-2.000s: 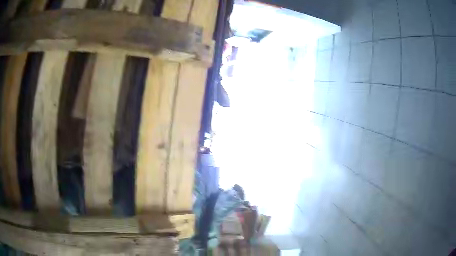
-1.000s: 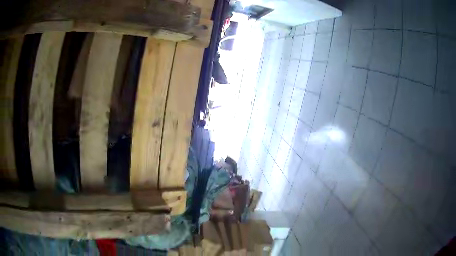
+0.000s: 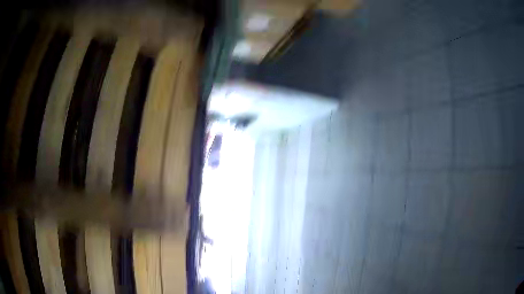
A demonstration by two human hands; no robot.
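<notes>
Neither of my hands can be made out. The nearest large thing is a wooden pallet [image 3: 150,126] with pale slats and dark gaps, filling the left side of the view. A blurred crosswise board runs over its slats in the lower half. Nothing is seen held. The picture is turned on its side and blurred by motion.
A grey tiled floor [image 3: 425,189] fills the right side. Very bright light glares in a strip beside the pallet. A white block-like surface [image 3: 281,109] stands at upper middle, with a dark area and blurred brown shapes above it. A small reddish patch shows at the lower right edge.
The view has shifted: the white surface and the pallet's crosswise board sit lower. Brown shapes have appeared at the top. The cartons and green sheeting at the bottom have left the view.
</notes>
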